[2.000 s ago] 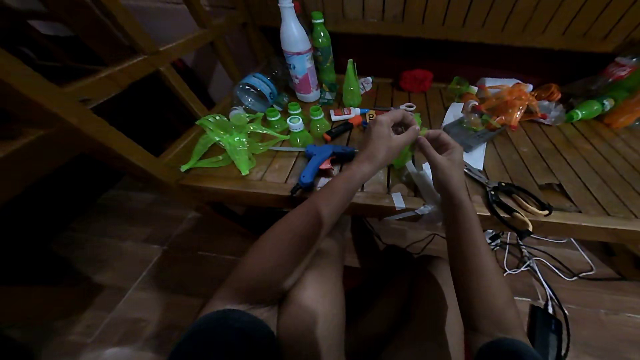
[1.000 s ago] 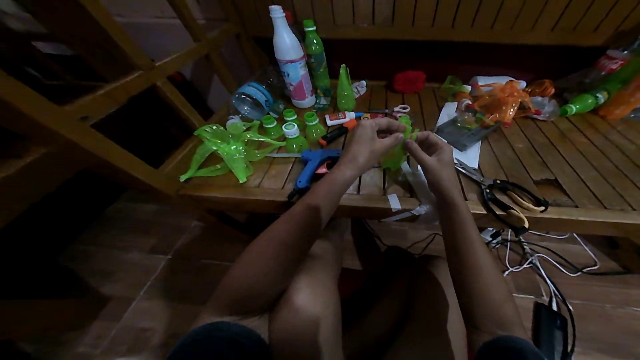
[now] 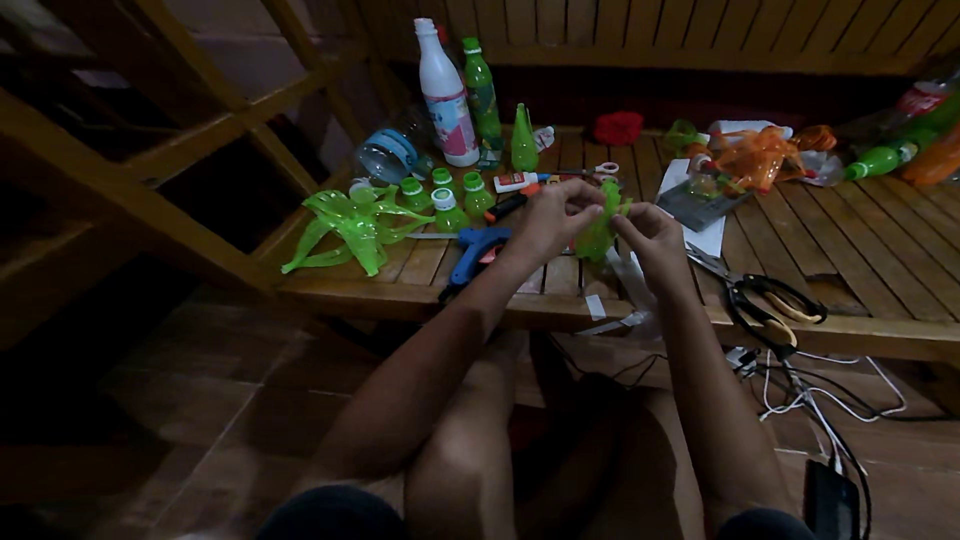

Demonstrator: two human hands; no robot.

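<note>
A cut piece of green plastic (image 3: 598, 234) is held between my two hands above the front of the slatted wooden bench. My left hand (image 3: 561, 214) pinches its upper left side, and my right hand (image 3: 654, 236) pinches its right edge with thumb and forefinger. Below my left wrist lies a blue glue gun (image 3: 474, 251), partly covered by the arm. An orange-and-black tool (image 3: 508, 206), a small white glue bottle (image 3: 515, 181) and white-handled scissors (image 3: 606, 169) lie behind my left hand. Large black-handled scissors (image 3: 772, 304) rest to the right of my right hand.
Cut green plastic strips (image 3: 352, 225) and green bottle tops (image 3: 450, 214) are at left. Behind stand a white bottle (image 3: 448, 97) and a green bottle (image 3: 481, 94). Orange plastic pieces (image 3: 761, 157) lie at right. White cables (image 3: 806, 397) hang below the bench's front edge.
The green piece between my hands shows more plainly than two seconds ago, when the fingers covered more of it. Both hands stay at about the same place on the bench.
</note>
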